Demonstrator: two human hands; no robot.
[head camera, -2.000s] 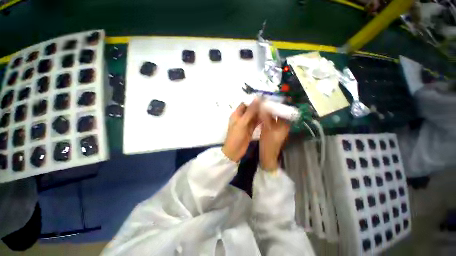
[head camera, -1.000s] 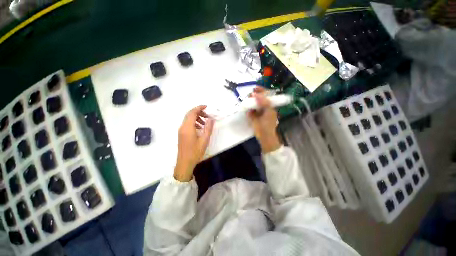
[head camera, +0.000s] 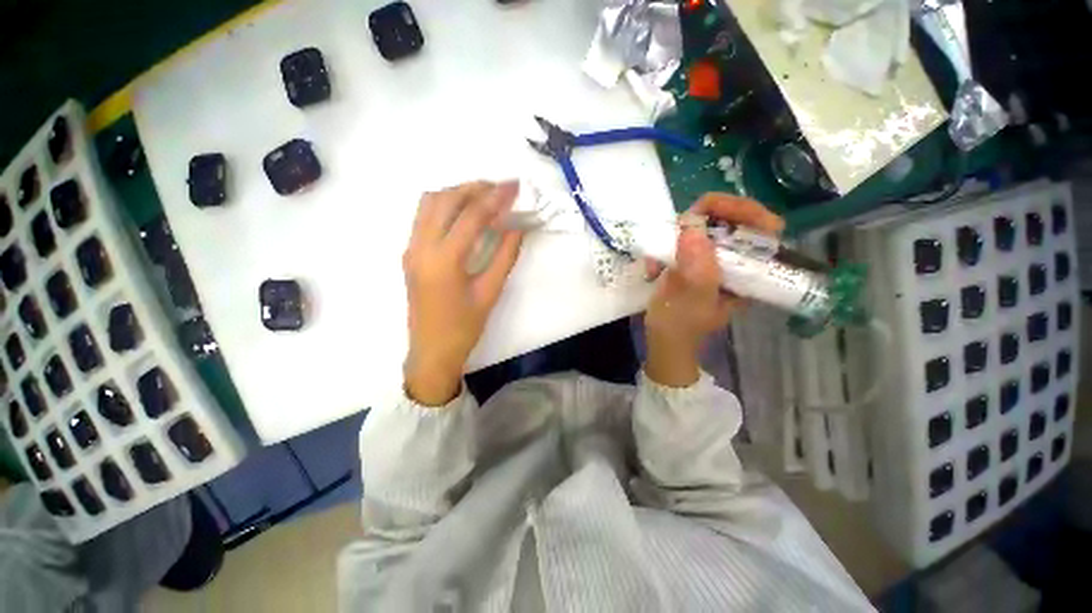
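My right hand [head camera: 701,281] is closed around a clear-white printed syringe [head camera: 766,275] with a green cap [head camera: 838,297] at its rear end; its front end points left over the board. My left hand [head camera: 455,269] is left of it, fingers curled around a small whitish piece of cloth or wipe [head camera: 527,206] at the fingertips. Side cutters [head camera: 569,146] with blue handles lie open on the white board [head camera: 419,120], just beyond both hands. Several black rounded-square housings [head camera: 291,165] lie on the board left of my hands.
A white tray of black housings [head camera: 180,389] stands at the left, stacked trays [head camera: 898,419] at the right. A cream board [head camera: 874,132] with white cloth [head camera: 868,48], foil [head camera: 641,42] and a red object [head camera: 704,80] lie at the upper right. A pale hose [head camera: 884,359] trails from the green cap.
My hands have moved apart since the first frame. The syringe has tilted, its green end lower. The view has moved closer and turned, and the side cutters show more fully.
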